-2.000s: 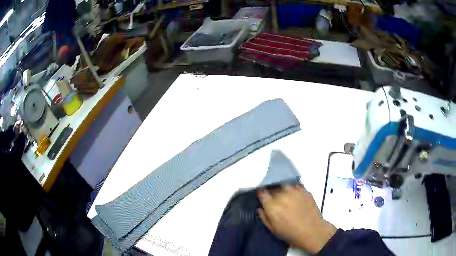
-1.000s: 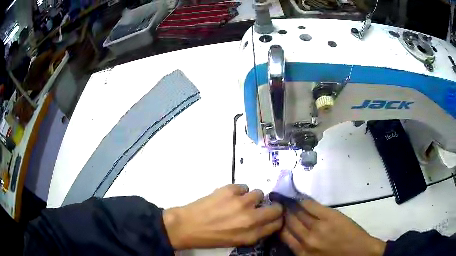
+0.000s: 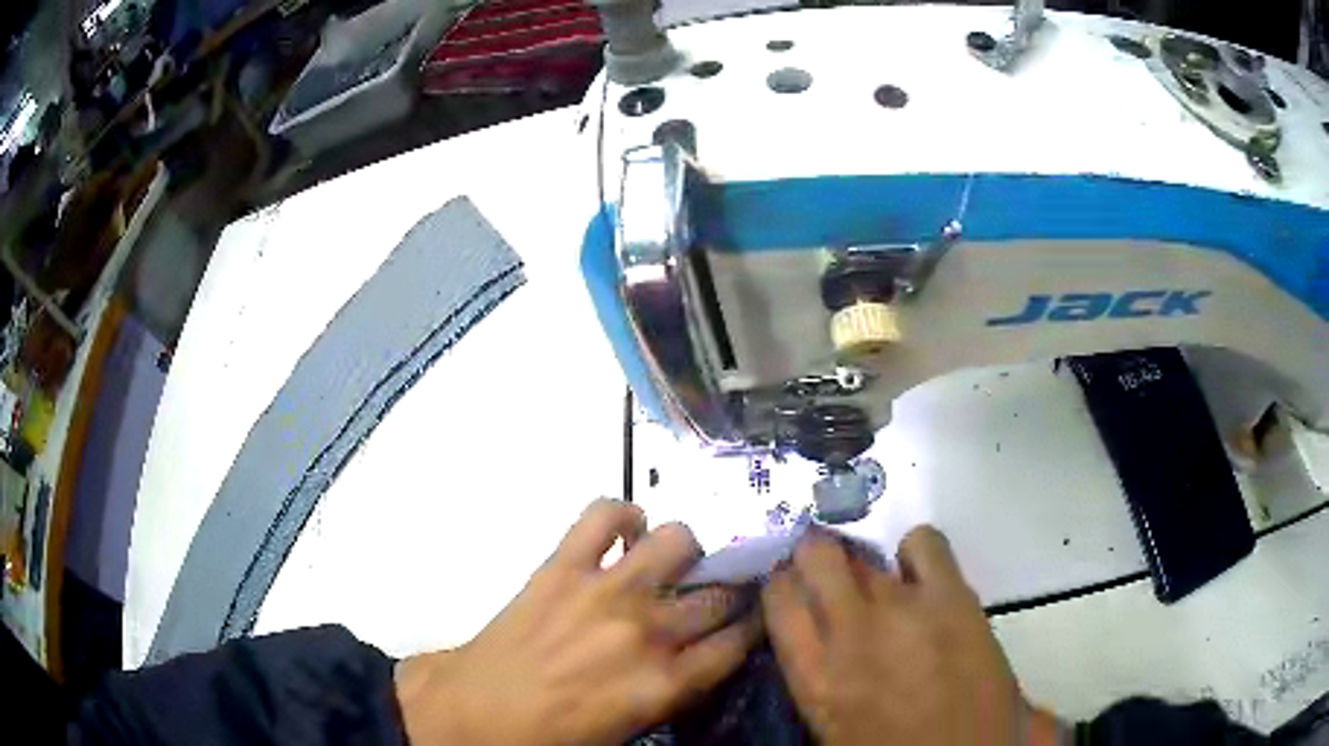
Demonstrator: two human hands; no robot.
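Note:
My left hand (image 3: 598,641) grips the left side of a grey-blue cut piece (image 3: 746,558), which looks pale violet under the lamp. My right hand (image 3: 889,641) grips its right side, close beside my left hand. Dark fabric (image 3: 743,688) hangs below the piece between my hands, mostly hidden by them. The fingertips are just in front of the presser foot area of the white and blue sewing machine (image 3: 933,219). The needle and the exact edge of the cloth are too small and blurred to tell.
Curved grey-blue pieces (image 3: 343,394) lie stacked on the white table (image 3: 481,423) to the left. A black phone (image 3: 1166,474) lies under the machine arm. A cream tension dial (image 3: 866,328) is on the head. A grey bin (image 3: 357,73) and red striped cloth (image 3: 510,47) are behind.
Both hands have come to the machine; the left hand was out of view two seconds ago. Since one second ago, more of the pale piece shows spread between them. The view has moved closer to the machine.

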